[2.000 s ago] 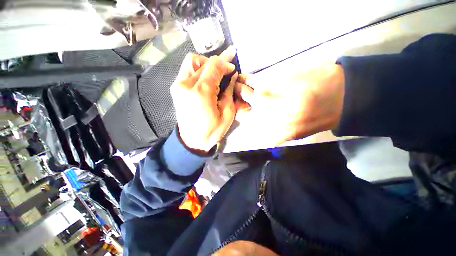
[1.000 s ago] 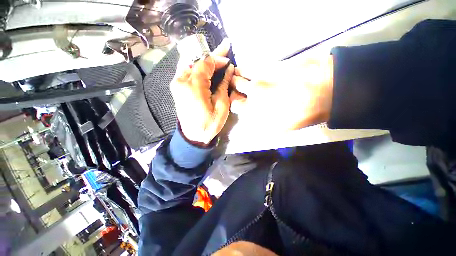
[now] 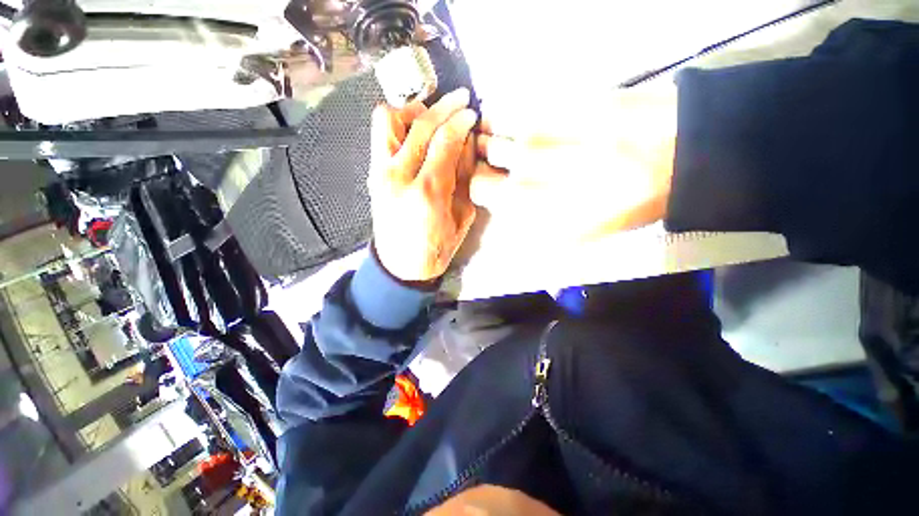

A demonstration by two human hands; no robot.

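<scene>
A dark grey padded back panel with a mesh face (image 3: 335, 166) lies left of the needle area, with a pale camouflage strip (image 3: 238, 173) on it. My left hand (image 3: 425, 181) lies on the panel's right part, fingers bent and pinching its dark edge just below the metal parts of the presser foot area (image 3: 405, 76). My right hand (image 3: 574, 176) is washed out by glare. Its fingertips meet the left fingertips at the same edge. The needle itself and the exact grip of the right fingers cannot be made out.
The white sewing machine head (image 3: 151, 60) spans the top left. The bright table top (image 3: 564, 264) lies under my hands, with small scale marks near the right sleeve. Shiny black bags (image 3: 186, 242) are stacked at left. A thin dark line (image 3: 726, 43) crosses the table at upper right.
The view has shifted, showing more of the machine head. Both hands stay together at the panel edge, and the left fingers have closed in more.
</scene>
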